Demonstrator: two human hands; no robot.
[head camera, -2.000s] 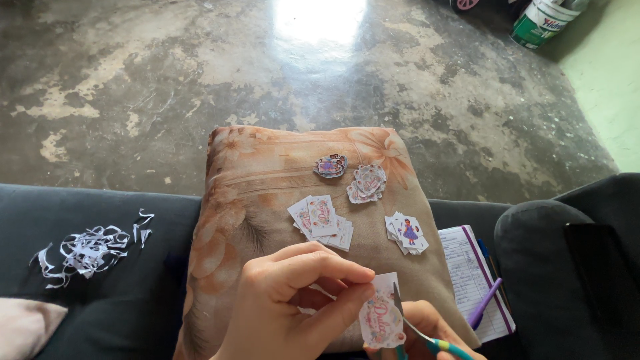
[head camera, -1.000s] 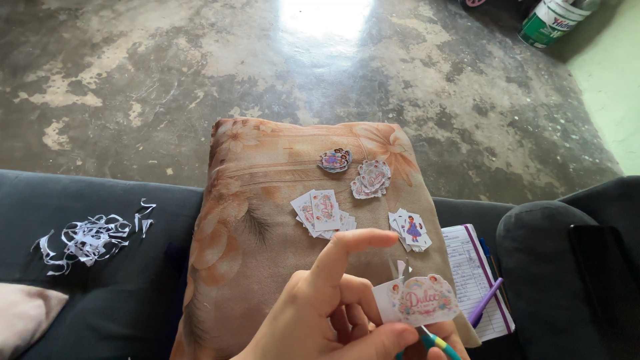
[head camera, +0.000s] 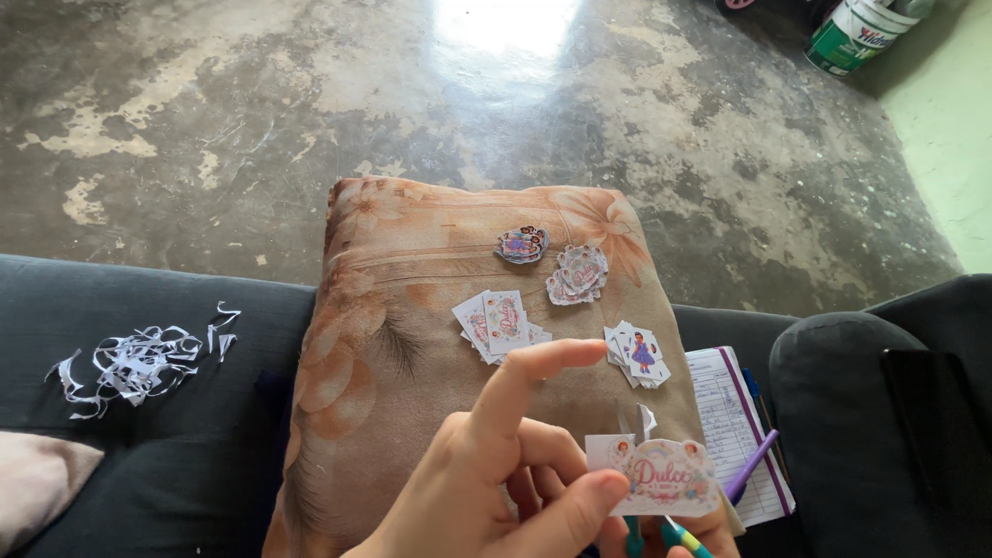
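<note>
My left hand (head camera: 519, 473) pinches a printed paper cutout (head camera: 670, 477) between thumb and fingers, its index finger raised. Behind and below the paper, my right hand (head camera: 701, 535) holds scissors (head camera: 682, 536) with teal and yellow handles; the blades stick up past the paper's top edge, beside a curled white sliver. On the floral cushion (head camera: 434, 387) lie a pile of uncut printed cards (head camera: 508, 322), a pile of uncut figure cards (head camera: 642, 355), a stack of trimmed figures (head camera: 521, 246) and a heap of trimmed lettered cutouts (head camera: 577, 275).
Curled paper scraps (head camera: 143, 364) lie on the dark sofa (head camera: 46, 310) at left. A written notebook (head camera: 744, 434) with a purple pen (head camera: 752, 467) is right of the cushion, near a dark phone-like object (head camera: 934, 418). A bucket (head camera: 856, 39) stands on the floor at top right.
The held paper has turned from upright to sideways, and more of its edge is trimmed. My left index finger has lifted off it. The scissors now show behind the paper, lower down.
</note>
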